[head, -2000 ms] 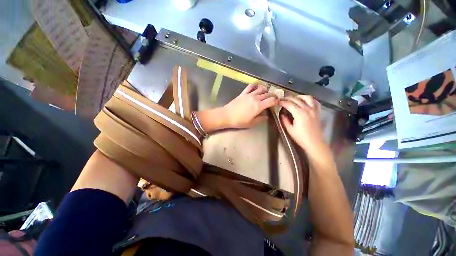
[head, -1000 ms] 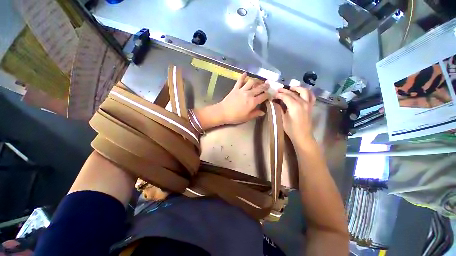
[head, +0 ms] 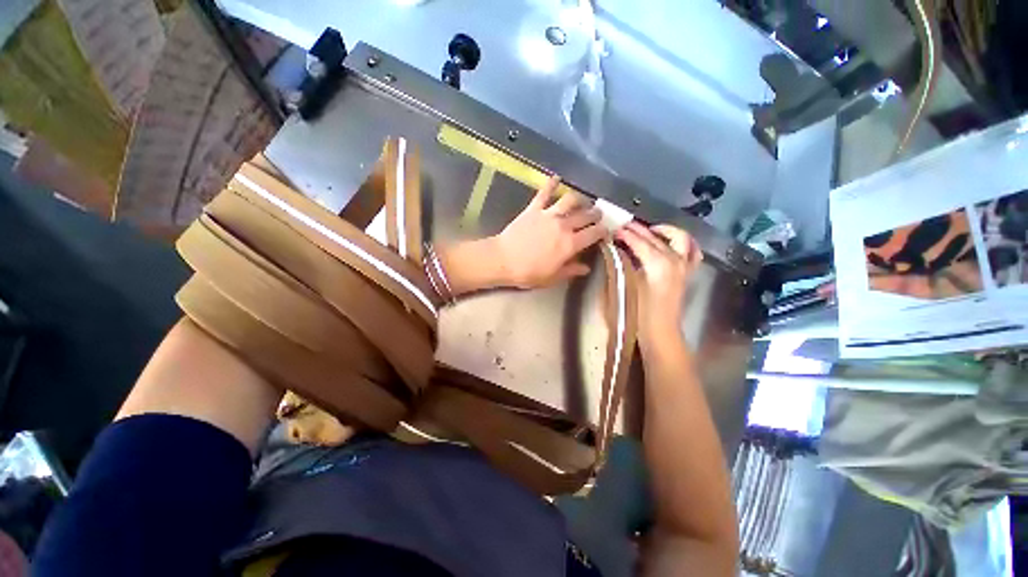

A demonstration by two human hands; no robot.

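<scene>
A long brown strip with a white lengthwise line runs up the steel bed to the guide bar. Its tip lies under my fingers beside a small white piece. My right hand pinches the strip near its tip. My left hand lies palm down just left of it, fingertips at the white piece; whether it grips anything is hidden. A thick looped strap bundle hangs over my left forearm. One strip end sticks up from it on the bed.
Yellow tape marks the bed left of my hands. Black knobs stand behind the bar, with translucent tape on the pale surface. Brown pattern sheets are at left. A printed photo sheet and hanging strips are at right.
The bar, lifted or tilted one second ago, now shows its broad face again. A white piece has appeared at the strip's tip since two seconds ago. The view has shifted slightly.
</scene>
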